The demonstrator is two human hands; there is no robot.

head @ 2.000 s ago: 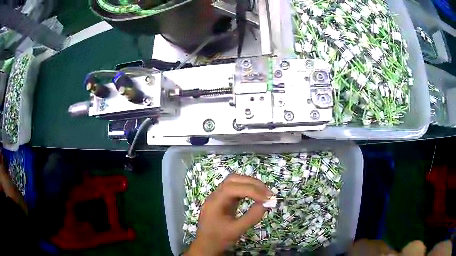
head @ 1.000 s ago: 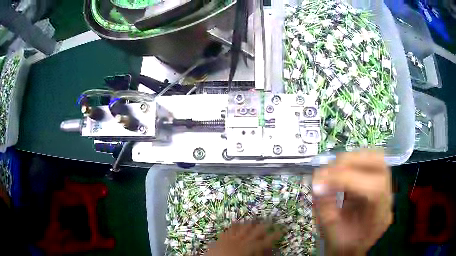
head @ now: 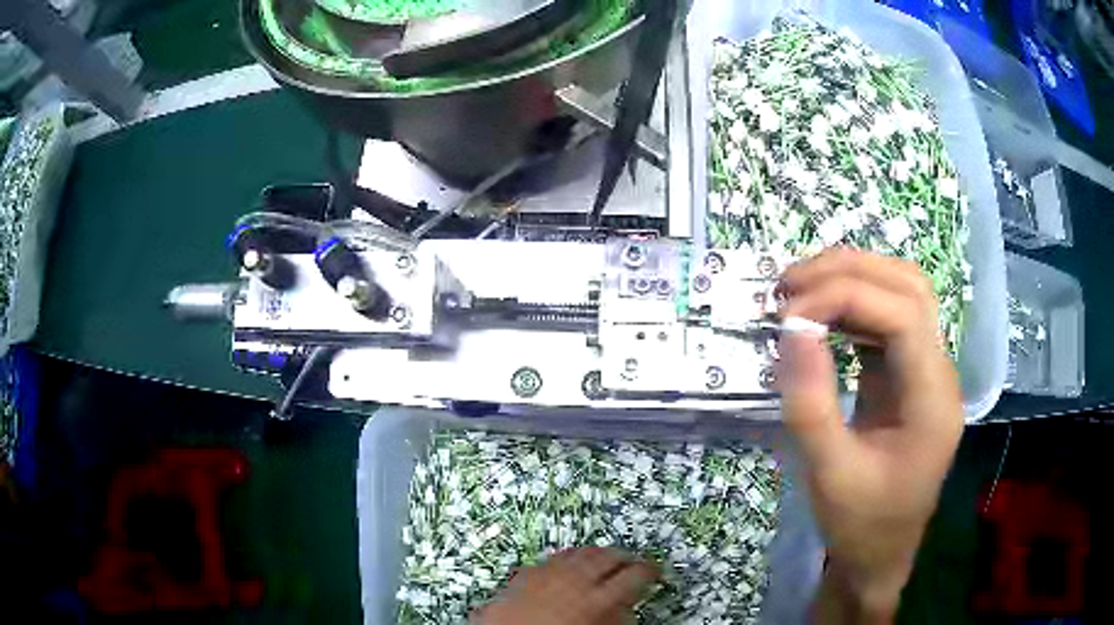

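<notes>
My right hand [head: 873, 366] is at the right end of the silver assembly fixture [head: 660, 354], holding a small wired part [head: 803, 326] by its white block between thumb and fingers. The part's thin leads point left into the fixture. My left hand [head: 574, 588] lies low over the heap in the front bin [head: 382, 488], partly cut off by the lower edge; its fingertips are among the wired parts, and whether it grips one cannot be seen.
The press's air cylinder [head: 336, 293] is at left, with a push rod [head: 525, 313] towards the fixture. A bowl feeder [head: 452, 116] stands behind. A larger right bin [head: 987, 305] of wired parts is beside the fixture. Small clear trays [head: 1065, 330] are far right; red stools [head: 177, 531] are below.
My right hand has moved from beside the front bin up to the fixture's right end with the part. My left hand remains low in the front bin, after holding a part above it earlier.
</notes>
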